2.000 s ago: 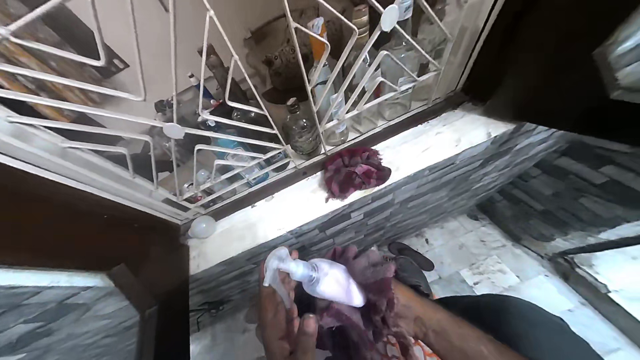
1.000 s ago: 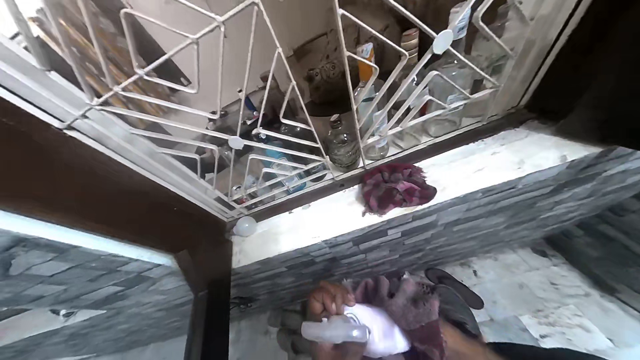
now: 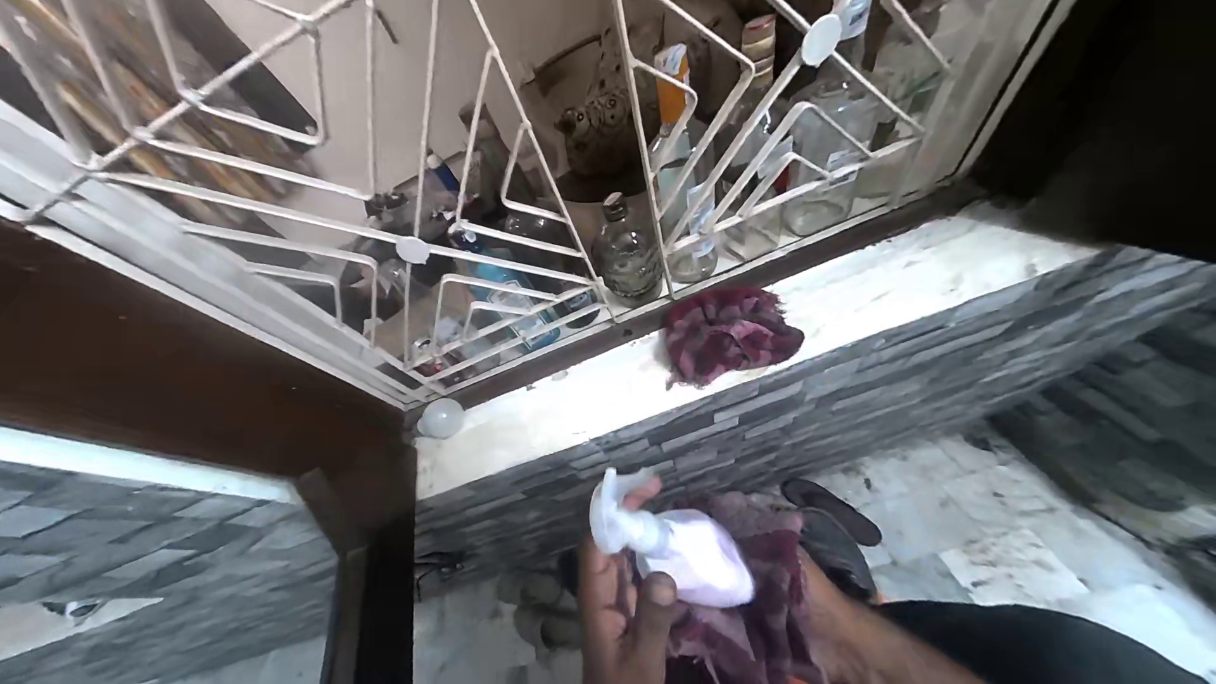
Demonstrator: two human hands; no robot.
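A white pump bottle with a pale head lies tilted between my hands, low in the head view. My left hand is at the bottle's neck and side, its thumb against the body and a finger behind the pump head. A maroon cloth is bunched under and beside the bottle. My right hand is at that cloth, mostly hidden by it; only the wrist and forearm show plainly. A second maroon cloth lies crumpled on the white sill, apart from both hands.
A white metal grille stands behind the sill, with a glass bottle and several other bottles beyond it. A small round white object sits at the sill's left end. Dark frames flank both sides; slippers lie on the floor.
The pump bottle has turned in my hands since one second ago; its head now points up and left. My left hand has shifted from the bottle's top to its side. The sill cloth has stayed put.
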